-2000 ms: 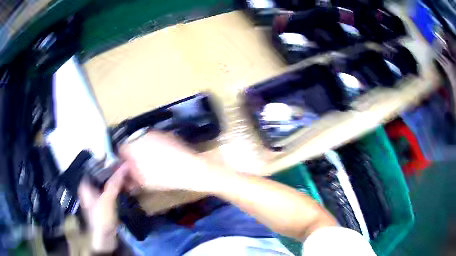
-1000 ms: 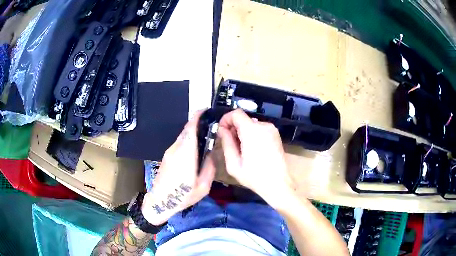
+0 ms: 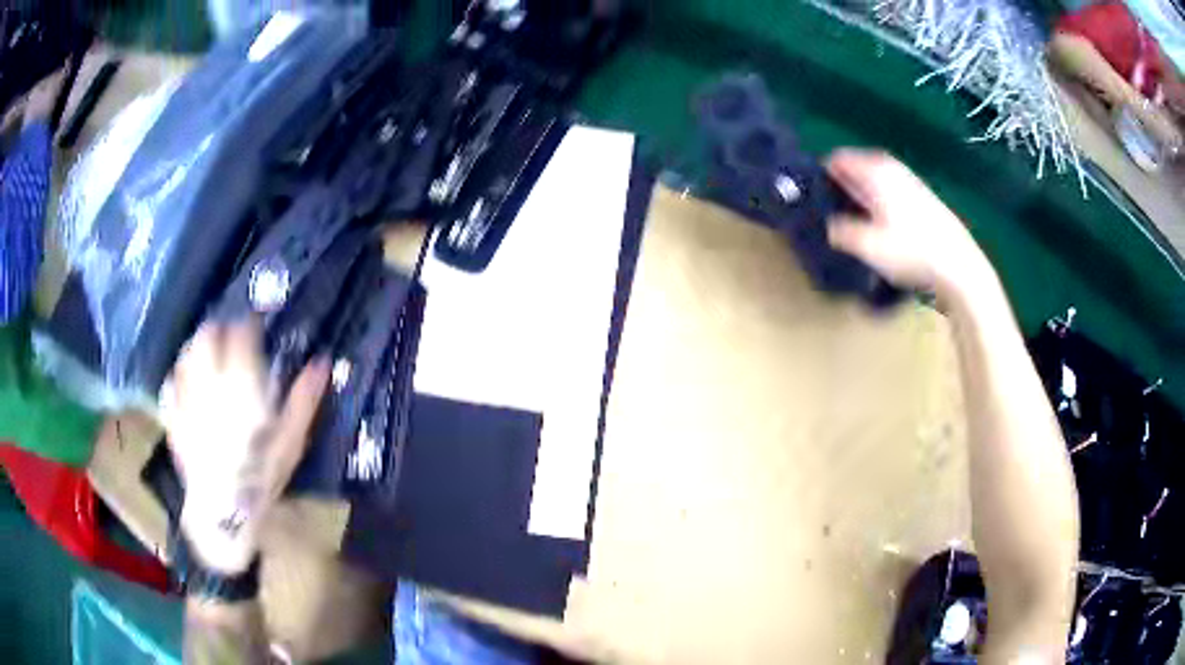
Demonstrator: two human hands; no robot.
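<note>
My right hand (image 3: pixel 897 221) is shut on a long black assembly (image 3: pixel 767 163) with round shapes on its upper face, over the green surface. It is blurred; I cannot tell whether a housing is under the panel. My left hand (image 3: pixel 228 442) is on the left edge of the pile of black button panels (image 3: pixel 351 208), fingers spread and thumb apart. Blur hides whether it grips a panel.
A white sheet (image 3: pixel 520 299) lies over a black sheet (image 3: pixel 468 481) beside the pile. Clear bluish plastic (image 3: pixel 169 169) is at far left. Black housings (image 3: pixel 1118 455) with thin wires stand at right; another housing (image 3: pixel 925 611) is at lower right. A person's hand (image 3: pixel 1105 78) is at top right.
The hands have moved apart: my right hand up and right with the black assembly, my left hand left to the panel pile. The housing has gone from the bench middle. The view has shifted.
</note>
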